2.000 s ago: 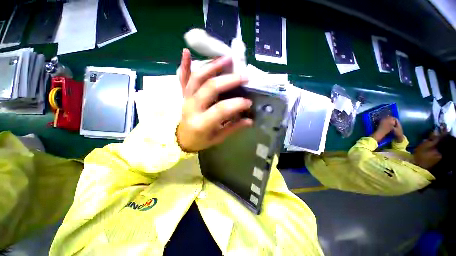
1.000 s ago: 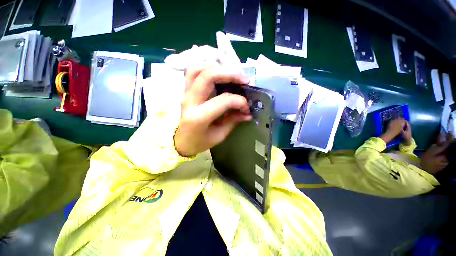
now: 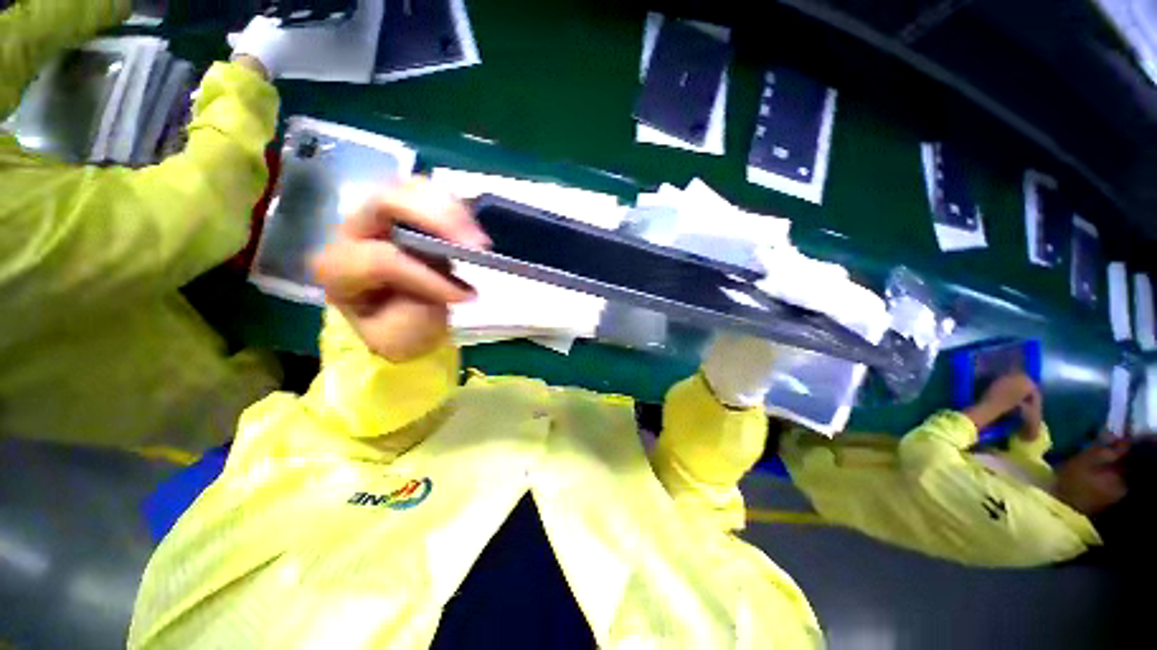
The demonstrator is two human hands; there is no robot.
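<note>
A dark back cover (image 3: 609, 264) is held up in front of me, almost edge-on, sloping down to the right. My left hand (image 3: 396, 269), bare and blurred, pinches its left end between thumb and fingers. My right hand (image 3: 742, 367), in a white glove, is at the right part of the cover; the cover crosses in front of it and hides part of it. White shapes above the cover there look like glove fingers, but blur over white sheets makes them hard to separate. Behind lie white interleaf sheets (image 3: 527, 305).
Silvery covers lie on sheets at left (image 3: 289, 229) and right (image 3: 812, 387). Dark covers (image 3: 685, 79) on white sheets line the green belt. A bag of small parts (image 3: 911, 333) lies right. A neighbour's yellow sleeve (image 3: 235, 140) reaches in at left; another neighbour's hands are over a blue tray (image 3: 967, 381).
The cover has turned from steep to nearly level and edge-on. My left hand moved left; my gloved right hand moved down and right. The left neighbour's arm now reaches across the belt, largely covering the red dispenser.
</note>
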